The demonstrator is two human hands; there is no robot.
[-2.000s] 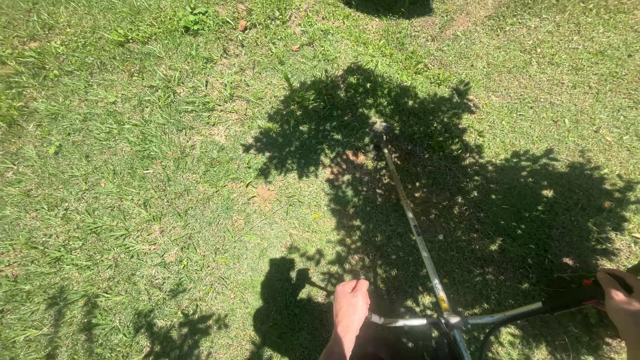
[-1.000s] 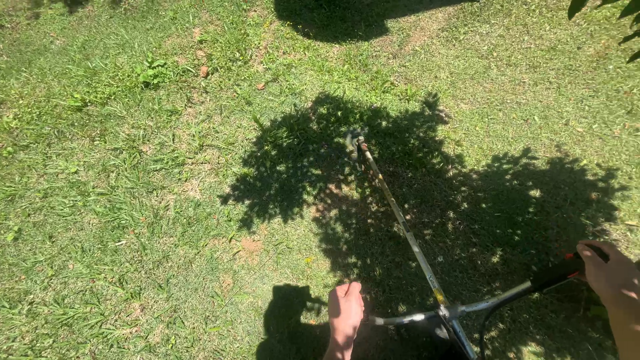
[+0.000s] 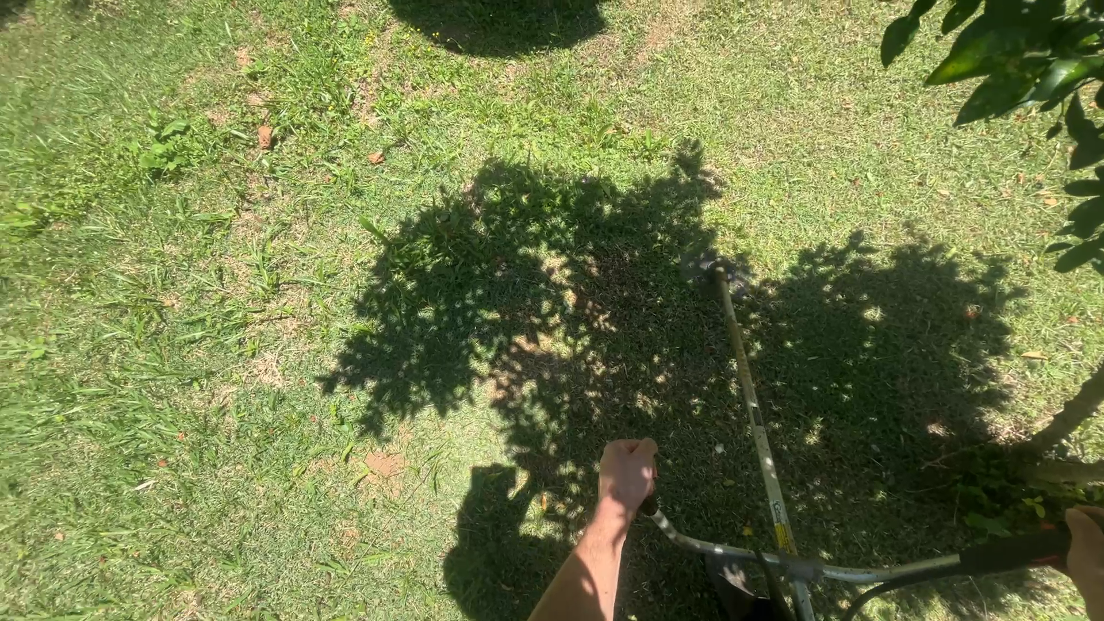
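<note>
A string trimmer with a long metal shaft [image 3: 759,431] reaches forward from the bottom edge, right of centre. Its cutting head [image 3: 718,269] is low over shaded grass. Across the shaft runs a curved metal handlebar [image 3: 871,573]. My left hand [image 3: 629,470] is closed around the handlebar's left end. My right hand [image 3: 1087,548], partly cut off by the right edge, holds the black grip [image 3: 1005,553] at the other end. A dark cable hangs under the right side of the bar.
A leafy branch [image 3: 1009,65] hangs at the upper right. Below it, a thin tree trunk [image 3: 1074,414] rises at the right edge. Tree shadows fall on the lawn [image 3: 216,345]. Small reddish-brown bits [image 3: 265,137] lie in the grass at the upper left.
The trimmer's cutting head has swung to the right across the shaded grass, with both hands still on the handlebar. The view has shifted, and the branch and trunk show at the right.
</note>
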